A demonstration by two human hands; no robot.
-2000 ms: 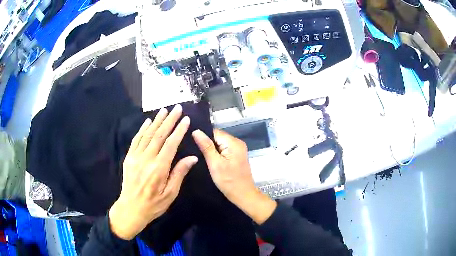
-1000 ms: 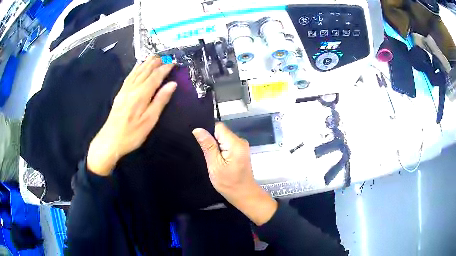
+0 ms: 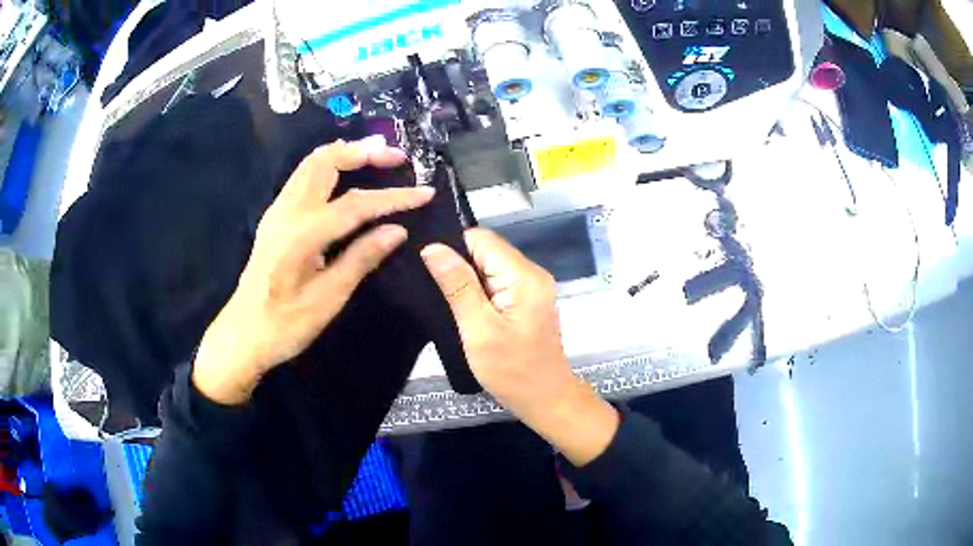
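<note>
A black cloth panel lies under the presser foot area of the white overlock machine. My right hand pinches the panel's right edge between thumb and fingers, just below the foot. My left hand rests on the cloth left of the foot, fingers bent and pointing right, fingertips close to the foot. A larger pile of black cloth lies to the left of my left hand. The needle itself cannot be made out.
Black scraps lie on the white table right of the bed plate opening. A pink-red spool, thin snips or tweezers and dark items are at the far right. A printed scale runs along the front edge. A blue crate is below.
My left hand has moved right and down with its fingers now bent near the foot. My right hand has shifted slightly, and the panel's lower edge has drawn up, uncovering the table scale.
</note>
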